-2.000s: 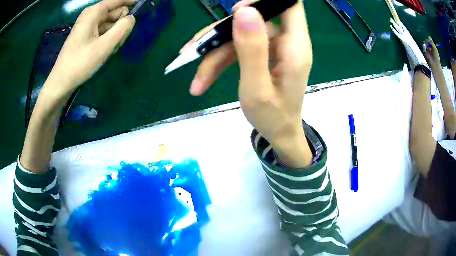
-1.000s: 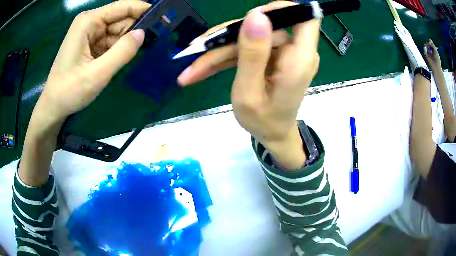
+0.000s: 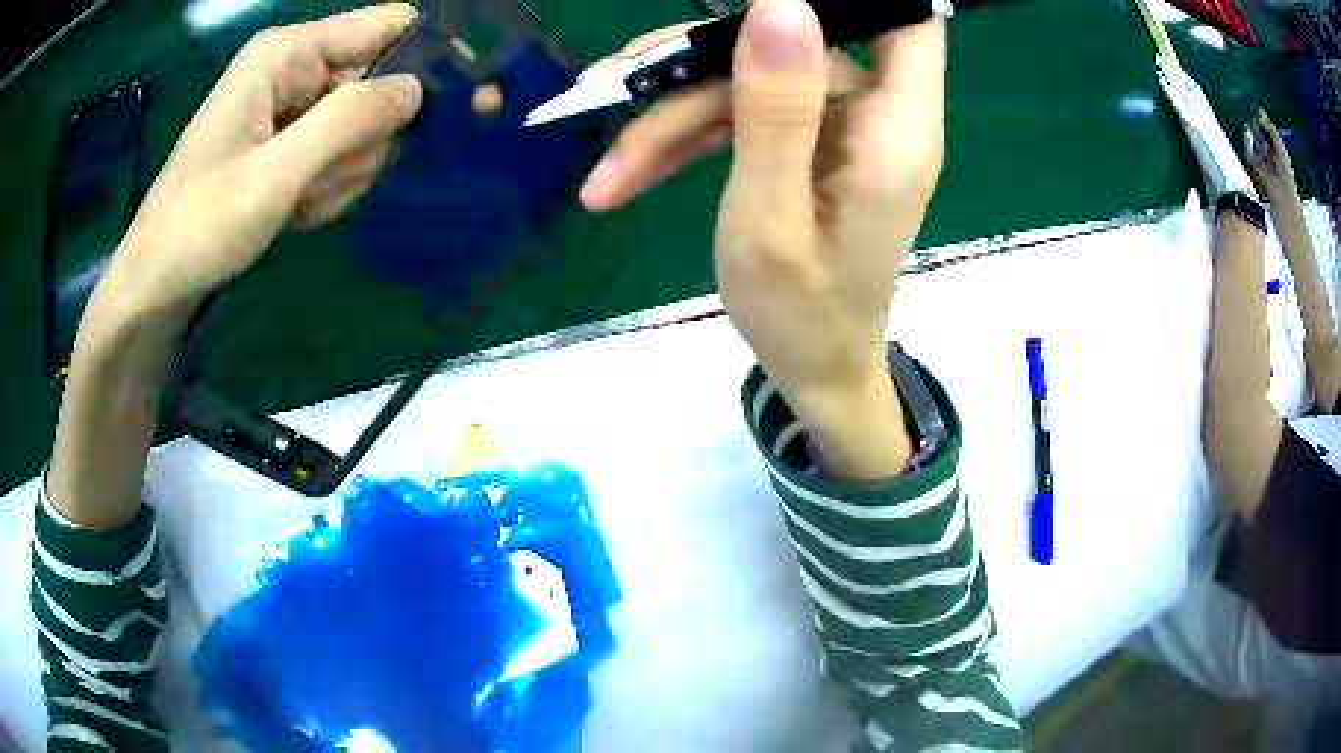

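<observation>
My left hand grips a black phone middle frame by its upper left side, tilted above the belt and the bench edge. A dark blue translucent film lies across the frame's upper part. My right hand holds a pointed hand tool with a black handle and a pale tip. The tip points left, close to the frame's upper right side; whether it touches is unclear. The far end of the handle is hidden or blurred.
A crumpled blue film pile lies on the white table cover. A blue-and-black marker lies at right. Another frame rests on the green belt at left. Another person's arm and a red tray show at right.
The frame on the belt at upper right has gone from view. The held frame's lower end has swung slightly lower. My right hand and tool have moved slightly up and right since one second ago.
</observation>
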